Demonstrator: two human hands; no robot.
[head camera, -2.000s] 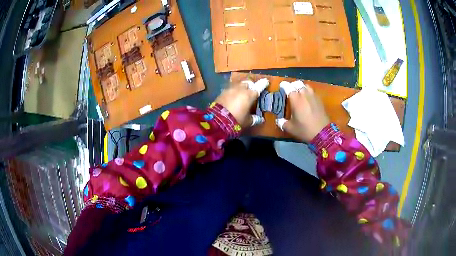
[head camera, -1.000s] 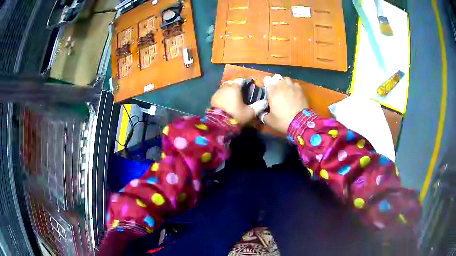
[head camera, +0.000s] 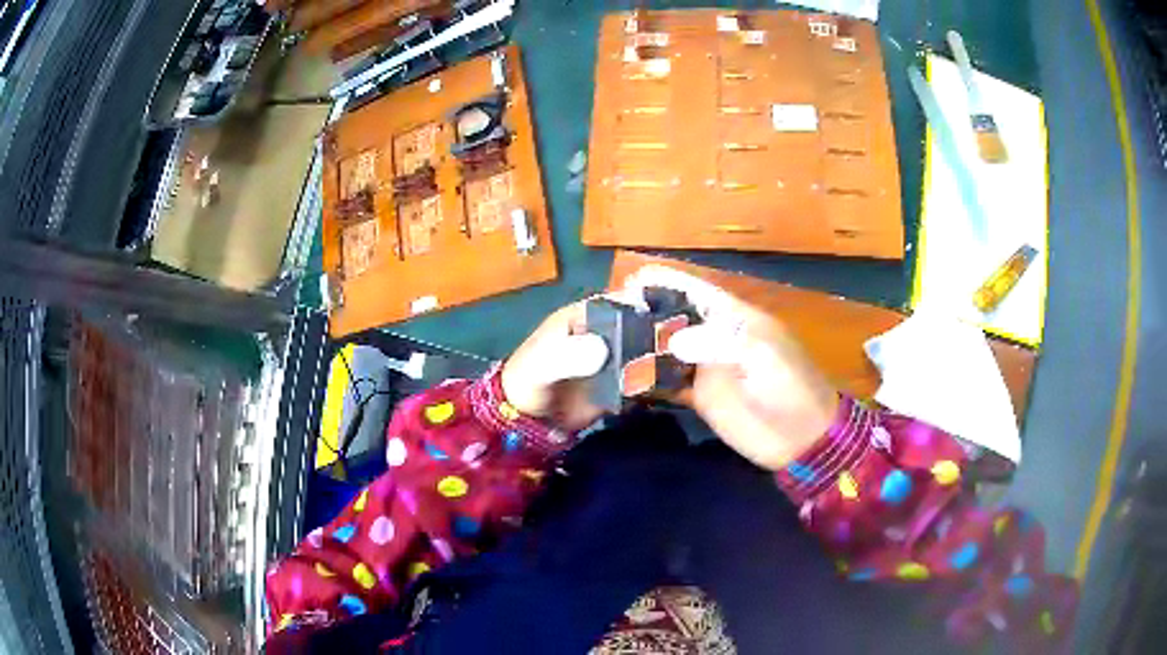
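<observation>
My left hand (head camera: 559, 365) and my right hand (head camera: 755, 371), with white finger cots, hold a dark plastic housing (head camera: 607, 356) between them over the near edge of the work board (head camera: 819, 314). The housing shows a flat grey side at the left. Copper-orange patches show on its right part, by my right fingers. My fingers hide part of it, and blur hides its finer detail.
The loading fixture (head camera: 442, 282) with copper circuits and a round-windowed housing (head camera: 479, 124) is at left. The slotted fixture plate (head camera: 691, 211) is behind my hands. A crumpled white cloth (head camera: 953, 378), brush (head camera: 987, 138) and yellow-handled tool (head camera: 1006, 279) are at right.
The view has shifted, so the plates sit lower in the picture. The housing has moved off the board towards my body and is turned, with its copper-orange patches now showing.
</observation>
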